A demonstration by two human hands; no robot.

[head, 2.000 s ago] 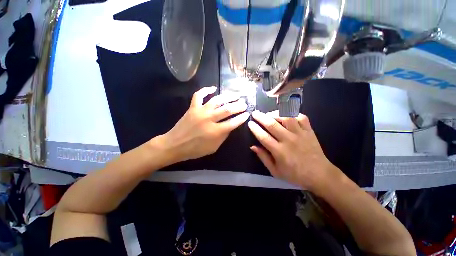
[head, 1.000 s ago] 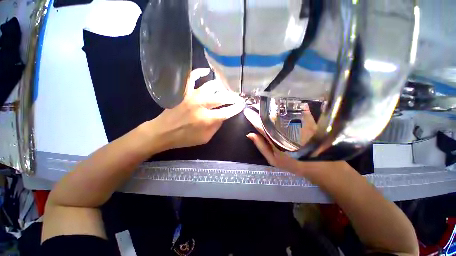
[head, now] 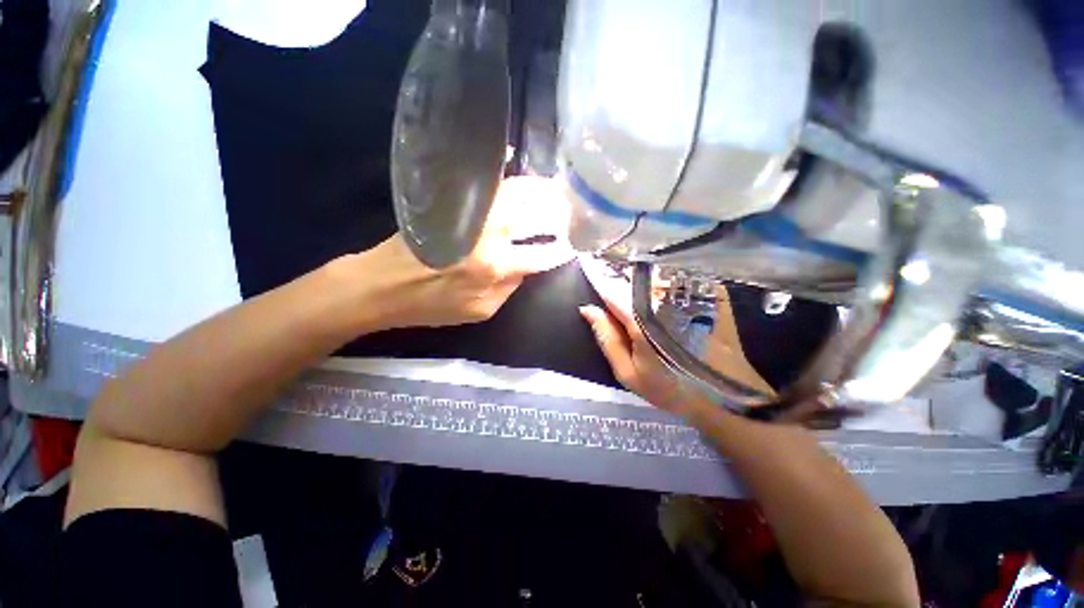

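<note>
A black garment panel (head: 291,154) lies flat under the white sewing machine head (head: 678,107). My left hand (head: 476,267) lies on the panel left of the needle area, its fingers bright and overexposed beside the foot. My right hand (head: 642,356) lies on the panel's right part, partly hidden behind the chrome guard (head: 701,374). Its thumb shows near the panel's front. Needle and fingertips are blurred by glare, so I cannot tell whether either hand grips the cloth. A translucent grey oval eye guard (head: 452,143) hangs in front of my left hand.
The white table (head: 143,202) has a grey ruler strip (head: 476,416) along its near edge. A metal and blue edge runs down the far left. Dark scraps (head: 1010,398) lie at the right. A small white strip (head: 254,572) lies on black cloth over the lap.
The view has moved closer and tilted, so the machine head looks larger and turned. The panel's front edge shows further from the table edge. Both hands stay beside the needle area.
</note>
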